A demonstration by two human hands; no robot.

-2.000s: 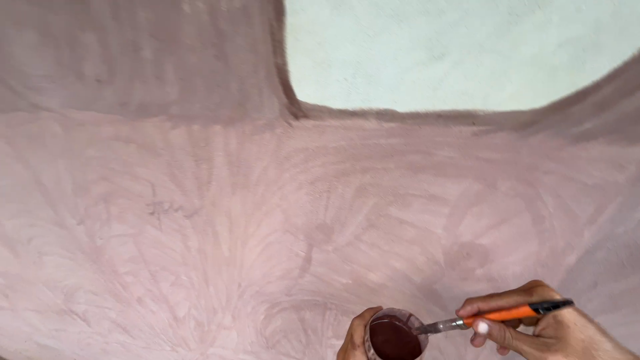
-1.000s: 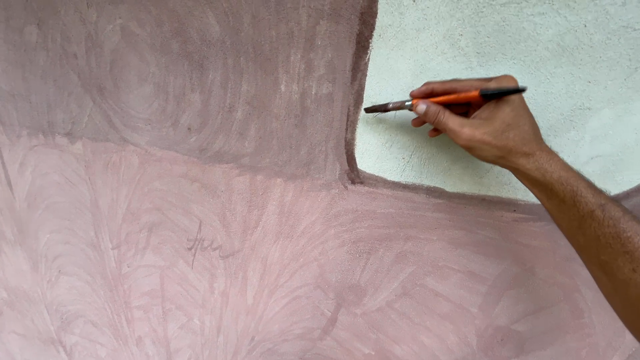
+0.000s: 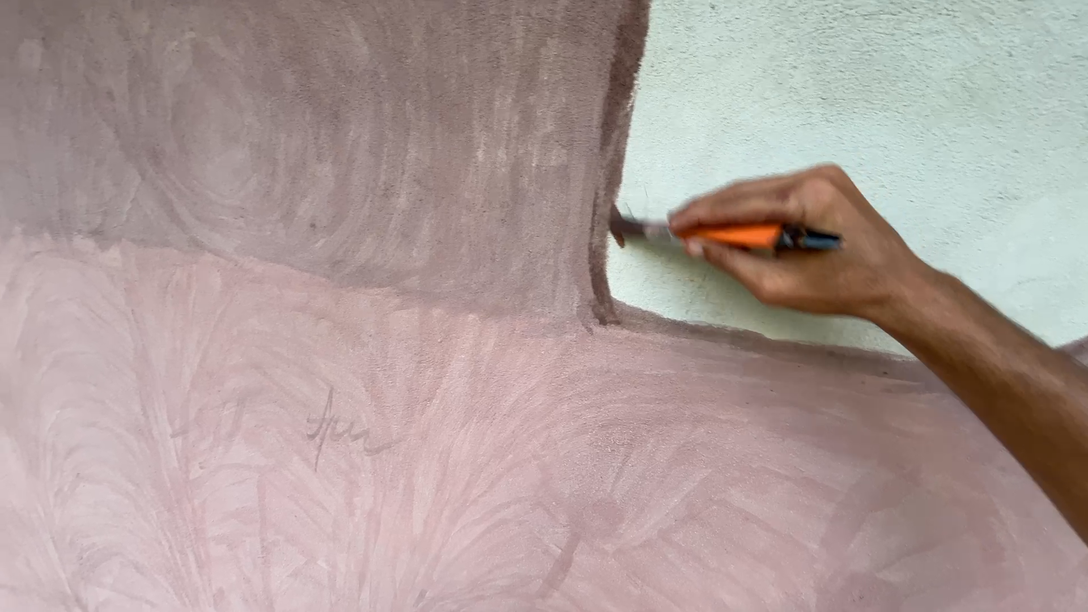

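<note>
My right hand point(image 3: 799, 242) grips a paintbrush point(image 3: 735, 235) with an orange and black handle. The dark, paint-loaded bristles point left and meet the wall at the edge of a dark brown painted line point(image 3: 605, 255). That line runs down between a mauve-brown painted area point(image 3: 382, 144) and a pale mint-green area point(image 3: 850, 93), ending at a corner below the brush. My left hand is out of view, and so is the cup of dark paint.
Pink paint with streaky, curving brush strokes point(image 3: 476, 442) covers the lower wall. A faint handwritten mark point(image 3: 340, 432) lies on it at the lower left. A thin darker band point(image 3: 748, 337) borders the green area from below.
Two seconds ago the brush was at the cup of dark paint in my left hand; both cup and left hand have left the view. Since one second ago the bristles have come to the brown edge.
</note>
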